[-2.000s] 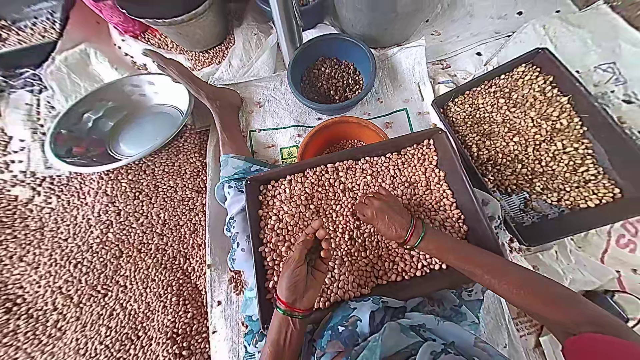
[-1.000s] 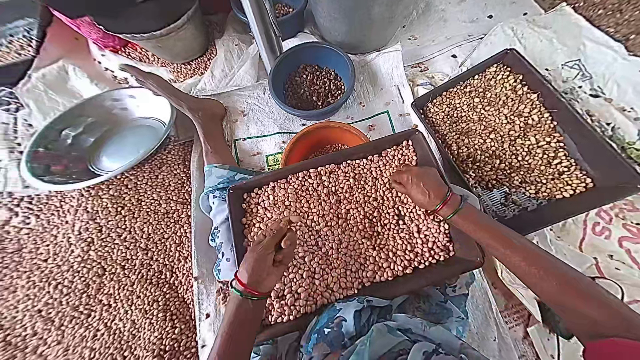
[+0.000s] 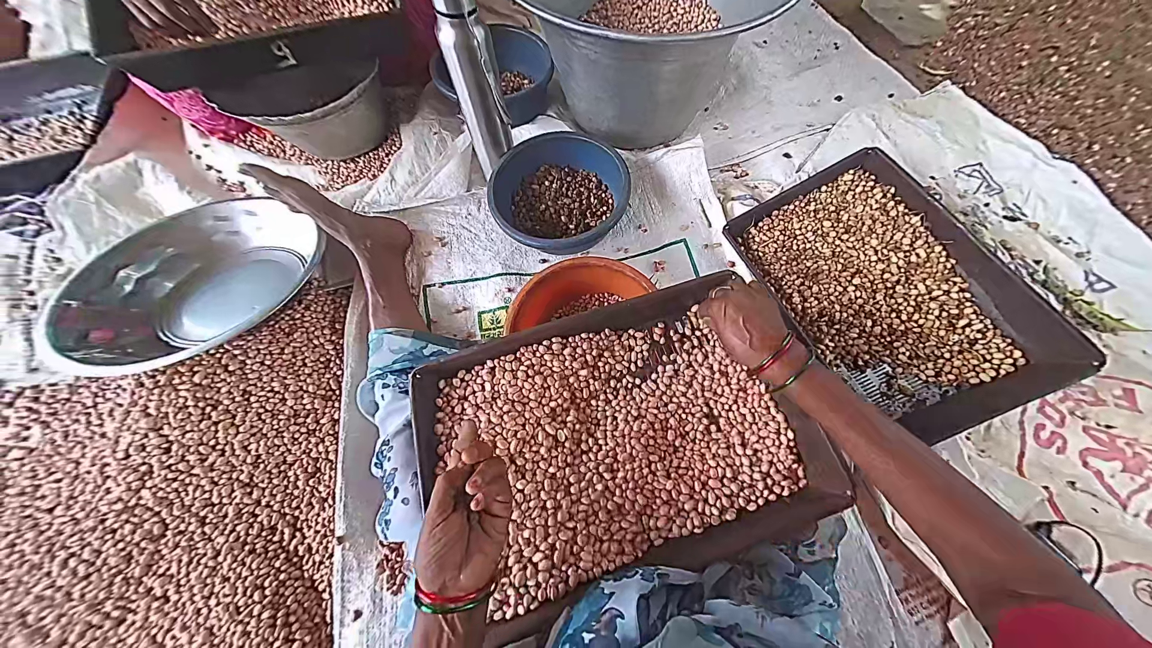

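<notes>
A dark rectangular tray (image 3: 832, 481) full of pinkish-brown nuts or seeds (image 3: 621, 441) rests tilted on my lap. My left hand (image 3: 468, 517) is over the tray's left side, palm up with fingers curled; whether something small lies in the fingers cannot be made out. At the far right corner of the tray, my right hand (image 3: 745, 322) has its fingertips down at the rim and the nuts, and what they touch is hidden. Just beyond the tray's far edge sits an orange bowl (image 3: 576, 281) with some nuts inside. A blue bowl (image 3: 560, 193) behind it holds darker pieces.
A second dark tray (image 3: 1048, 346) of yellowish nuts lies at the right. At the left, a steel basin (image 3: 184, 283) rests by a large spread of nuts (image 3: 171, 504). Behind stand a steel flask (image 3: 474, 85), a metal tub (image 3: 630, 81), another blue bowl (image 3: 531, 54) and a grey bucket (image 3: 333, 112).
My right hand has moved from over the nuts to the tray's far right corner. My left hand has shifted towards the tray's left side, its palm now turned up. The view has shifted somewhat.
</notes>
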